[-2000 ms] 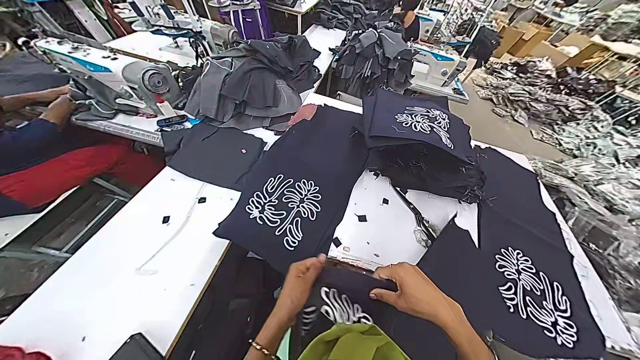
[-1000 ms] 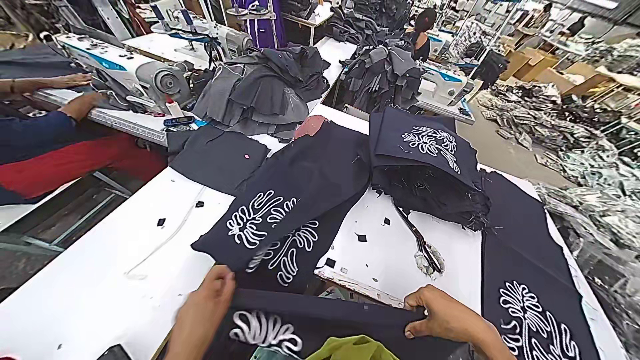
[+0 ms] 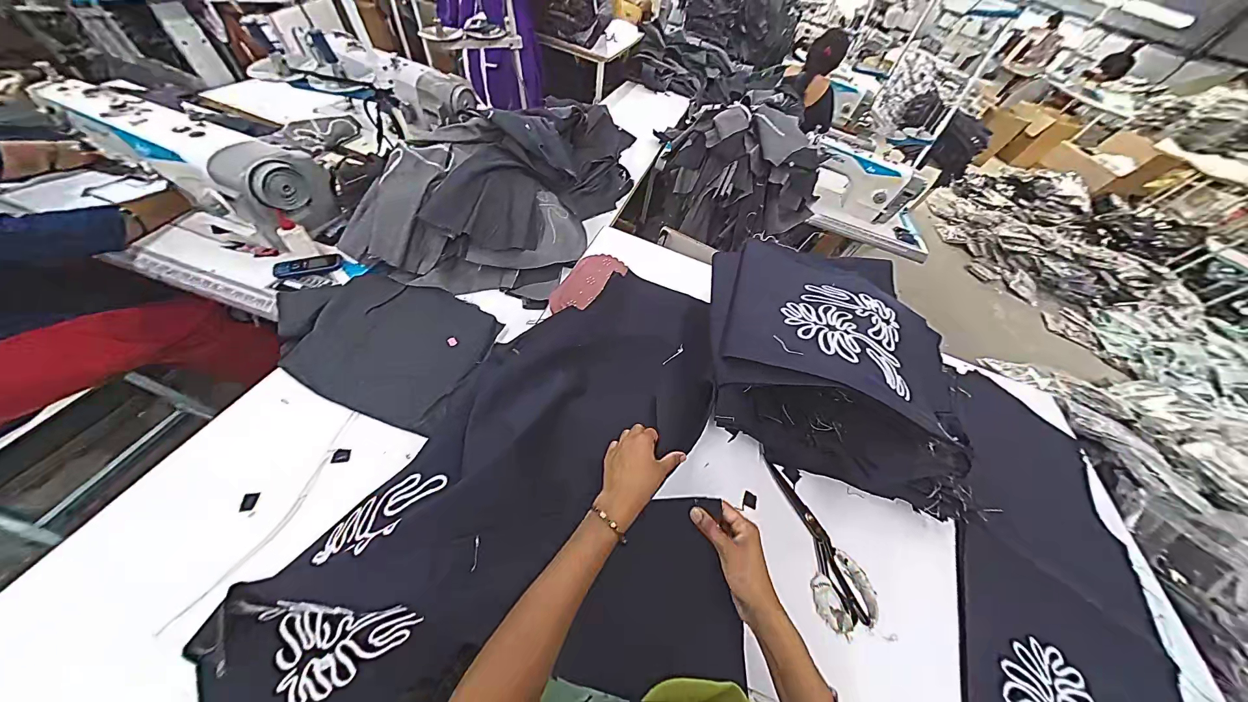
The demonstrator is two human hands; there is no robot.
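Note:
My left hand [image 3: 639, 475], with a bracelet at the wrist, rests on a long dark navy fabric panel [image 3: 575, 390] with white looped embroidery at its lower left. My right hand [image 3: 736, 551] pinches the upper corner of a dark fabric piece [image 3: 653, 595] between thumb and fingers. Whether the left fingers grip cloth is hard to tell. Right of my hands, fabric shears [image 3: 831, 561] with wrapped handles lie on the white table, their blade tips near a folded stack of embroidered navy panels [image 3: 829, 341]. Another embroidered panel [image 3: 1043, 526] lies at the right.
Grey cloth pieces [image 3: 487, 195] are heaped behind, near a sewing machine [image 3: 195, 156] and a mobile phone [image 3: 307, 265]. A person in red trousers [image 3: 127, 341] sits at the left. A dark cloth stack [image 3: 390, 341] and small dark scraps [image 3: 340, 455] lie on the white table [image 3: 322, 497].
My hands have moved up and closer together from the near edge. The embroidered end of the cloth now lies at the lower left, with plain cloth under my left hand. The shears were partly covered two seconds ago.

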